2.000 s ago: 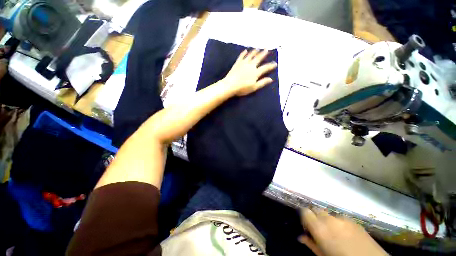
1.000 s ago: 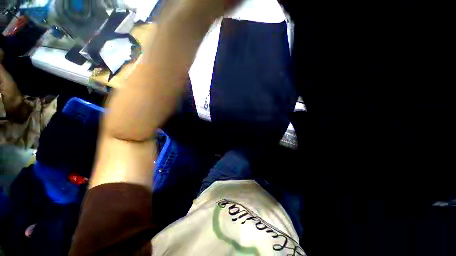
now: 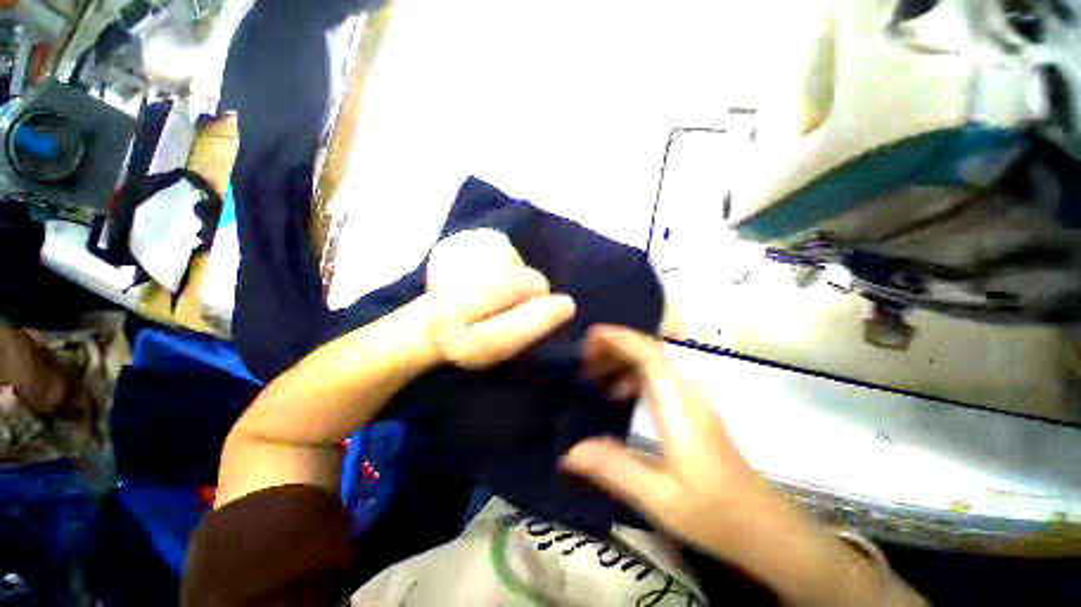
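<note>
A dark navy garment panel (image 3: 516, 433) lies over the front edge of the white table and the wearer's lap, its upper part on the tabletop. My left hand (image 3: 492, 296) is on the panel with bent fingers, gripping its cloth. My right hand (image 3: 652, 433) is at the panel's right side, thumb and fingers curved around the cloth and slightly blurred; whether it pinches the cloth is hard to tell. The cloth between the hands is too dark to make out detail.
The sewing machine head (image 3: 901, 154) stands at the right, above its bed. Long dark stacked panels (image 3: 279, 178) drape over the table's left side. A blue crate (image 3: 178, 356) is low at the left. A thin bent dark line (image 3: 659, 190) shows on the tabletop. A person's arm shows at the far left.
The left hand has come back down from the upper left onto the panel. The right hand has come to the panel's right side. The panel has moved nearer the wearer and is bunched.
</note>
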